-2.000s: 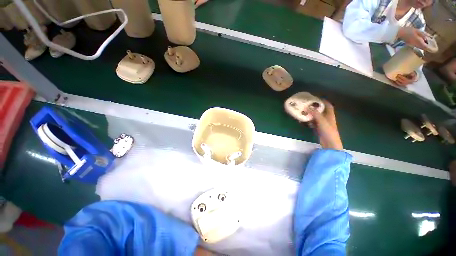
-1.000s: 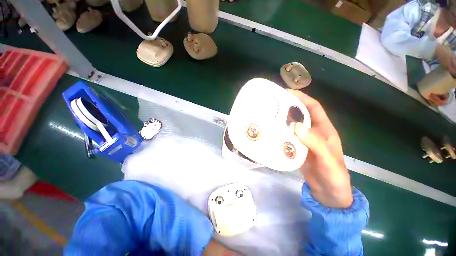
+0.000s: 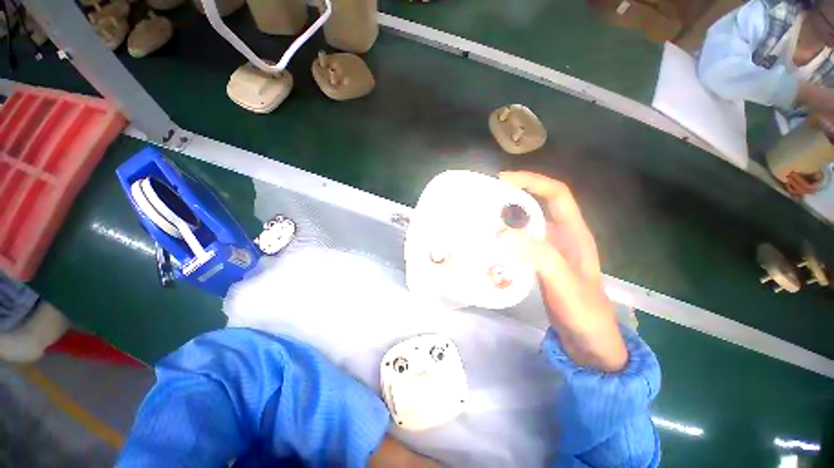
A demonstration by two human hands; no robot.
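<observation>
My right hand (image 3: pixel 581 283) grips the right edge of a cream bottom cover (image 3: pixel 471 242), fingers behind it and thumb on its face. The cover shows a dark round hole and two copper-coloured spots. It hides the deep beige housing, and I cannot tell how far it sits on it. A second cream cover (image 3: pixel 425 388) lies flat on the white protective sheet (image 3: pixel 315 297), with two dark-ringed holes towards the belt. My left sleeve enters at the lower left; only a bit of wrist shows, and the left hand is cut off by the bottom edge.
A blue tape dispenser (image 3: pixel 187 224) and small white plate (image 3: pixel 275 235) stand left, near a red parts tray (image 3: pixel 55 164). Two-post covers (image 3: pixel 518 129) and tall beige housings lie on the green belt (image 3: pixel 411 110). A white cable loop hangs above. Another person works at upper right.
My right hand has brought the cover from over the belt to above the housing, then slightly lower and left. The dark gap between them no longer shows. Belt parts sit further left than one second ago.
</observation>
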